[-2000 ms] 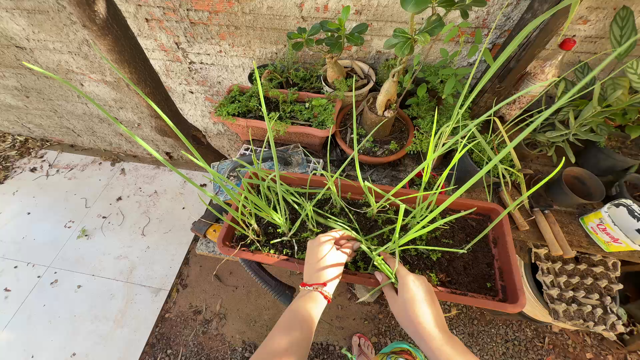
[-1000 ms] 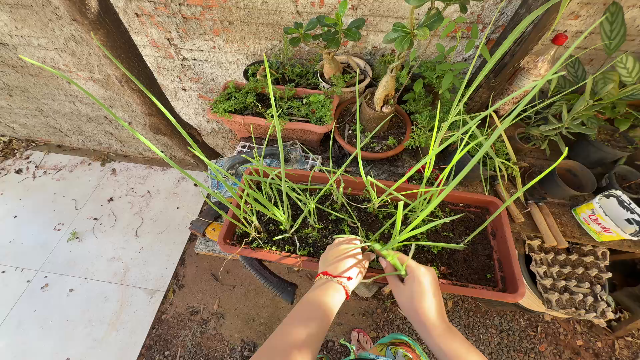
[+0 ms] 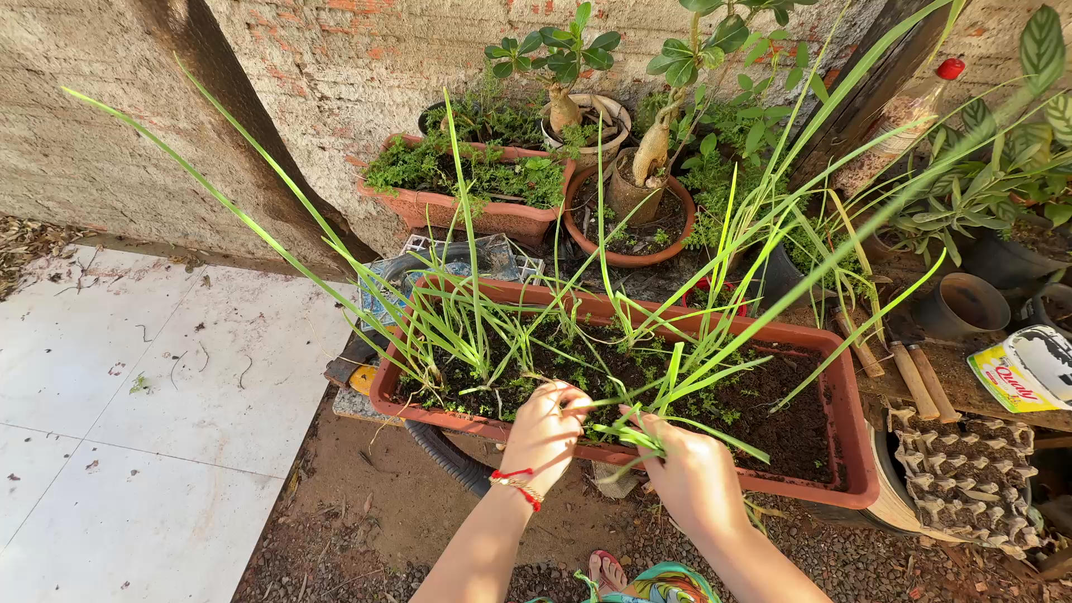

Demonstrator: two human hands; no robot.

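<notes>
A long terracotta-coloured planter (image 3: 854,469) holds dark soil and green onion plants (image 3: 477,327) with long thin leaves. Over its front rim, my left hand (image 3: 544,427) pinches a thin leaf between thumb and fingers; a red string bracelet is on that wrist. Just to the right, my right hand (image 3: 687,461) is closed around a bunch of green leaves (image 3: 645,435) near the front edge. The fingertips of both hands are a short way apart. My right palm hides part of the bunch.
Behind stand a smaller planter (image 3: 477,213) and a round pot (image 3: 636,258) with a thick-stemmed plant. At right are a plastic tub (image 3: 1017,368), wooden handles (image 3: 913,381), an egg carton (image 3: 963,477) and a dark empty pot (image 3: 963,303). White floor tiles (image 3: 151,402) lie left.
My left hand has moved away from my right hand, with a thin leaf now between its fingers. My right hand still holds the leaf bunch.
</notes>
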